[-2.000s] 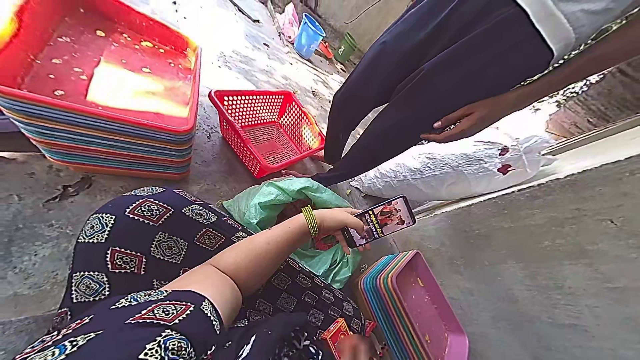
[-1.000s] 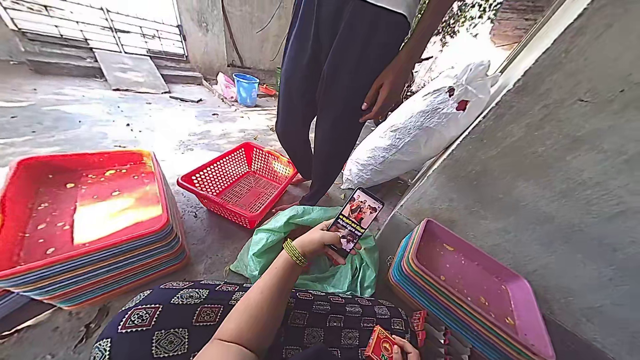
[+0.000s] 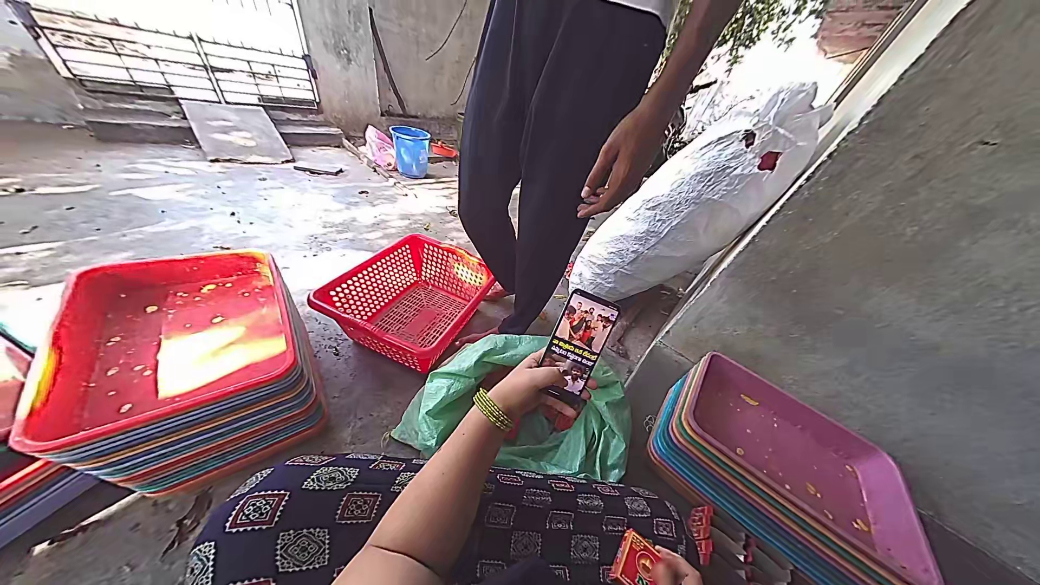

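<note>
My left hand (image 3: 532,386), with yellow-green bangles at its wrist, holds a smartphone (image 3: 581,341) upright, its screen lit with pictures and writing. Behind and below the phone a green plastic sack (image 3: 455,398) lies open, with reddish things partly visible inside. At the bottom edge my right hand (image 3: 674,569) grips a small red and yellow printed box (image 3: 635,556). More small red boxes (image 3: 700,532) lie just right of it, beside my lap in dark patterned cloth (image 3: 357,508).
Stacked plastic trays stand at left (image 3: 106,341) and right (image 3: 877,471). A red perforated basket (image 3: 414,317) sits beyond the sack. A person in dark trousers (image 3: 536,122) stands close ahead, one hand (image 3: 621,158) hanging. A white sack (image 3: 674,219) leans against the wall. Farther back is a blue bucket (image 3: 411,152).
The view has turned and levelled strongly. Both hands still hold the phone and the small box; the box shows more fully than two seconds ago.
</note>
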